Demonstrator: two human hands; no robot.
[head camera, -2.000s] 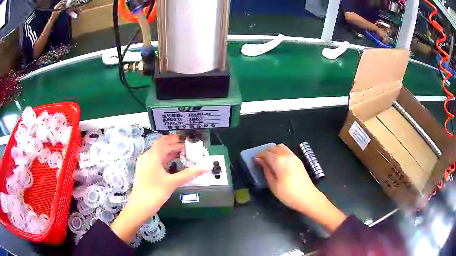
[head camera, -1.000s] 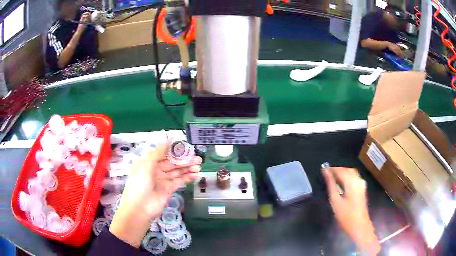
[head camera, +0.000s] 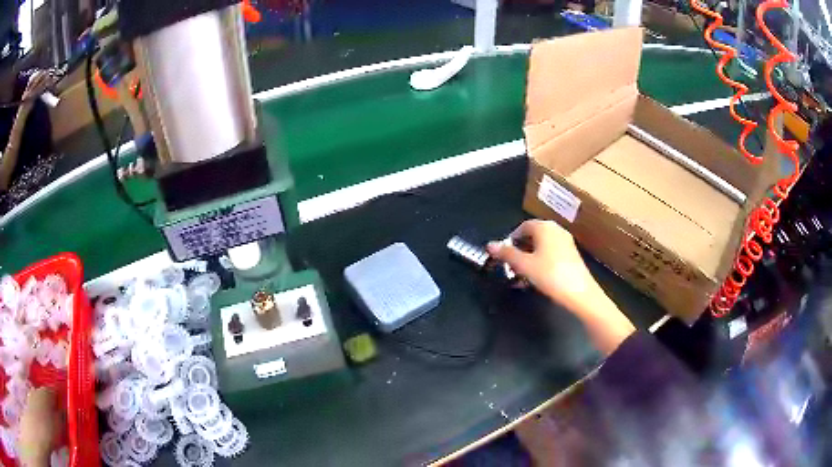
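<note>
My right hand (head camera: 552, 264) pinches the right end of a short silver-and-black banded stack of bearings (head camera: 468, 251), right of the grey-blue press switch (head camera: 392, 285). My left hand (head camera: 39, 427) shows only as a small blurred part over the red basket (head camera: 85, 365) at the lower left edge; its fingers and anything in them cannot be made out. The press fixture (head camera: 290, 321) holds no gear; its brass-coloured post (head camera: 265, 308) stands bare between two black knobs. The pale press ram (head camera: 244, 257) is above it. Loose translucent gears (head camera: 198, 401) lie between basket and press.
The green press head (head camera: 228, 225) stands at left centre with its silver cylinder above. An open cardboard box (head camera: 629, 210) is at right, beside orange coiled hoses (head camera: 783, 119). A green belt (head camera: 365, 109) with a white curved part (head camera: 441, 71) runs behind.
The view has turned right. My left hand has moved from beside the press to the basket, and the gear it held no longer shows in it. My right hand is now on the bearing stack.
</note>
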